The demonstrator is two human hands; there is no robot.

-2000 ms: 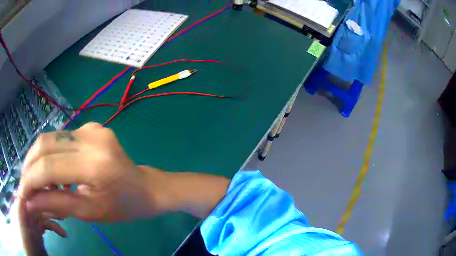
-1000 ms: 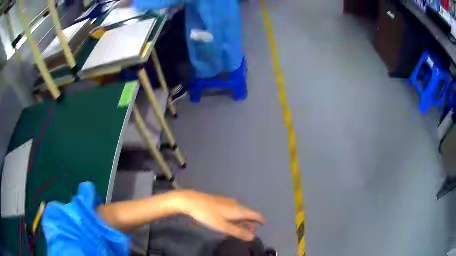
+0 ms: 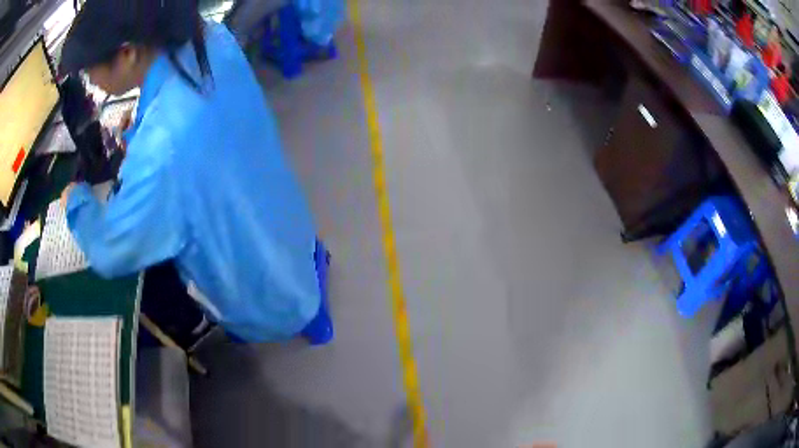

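Note:
Neither of my hands shows clearly. Only a small skin-coloured patch is cut off by the bottom edge, right of the yellow floor line, and I cannot tell what it is. Nearest in front of me at the lower left is a printed sheet (image 3: 81,376), lying flat on the green bench (image 3: 92,296). Another printed sheet (image 3: 61,245) lies farther up the bench, by the arm of a seated person.
A person in a light-blue smock (image 3: 201,175) sits on a blue stool (image 3: 322,297) at the left bench. A yellow line (image 3: 385,223) runs along the grey floor. A blue stool (image 3: 714,249) stands beside a dark desk (image 3: 745,171) at right. A screen (image 3: 24,122) stands upper left.
The view has swung from the bench with the leads to the aisle. The arm seen reaching over the floor has left the picture. The seated person is now nearer and larger in view.

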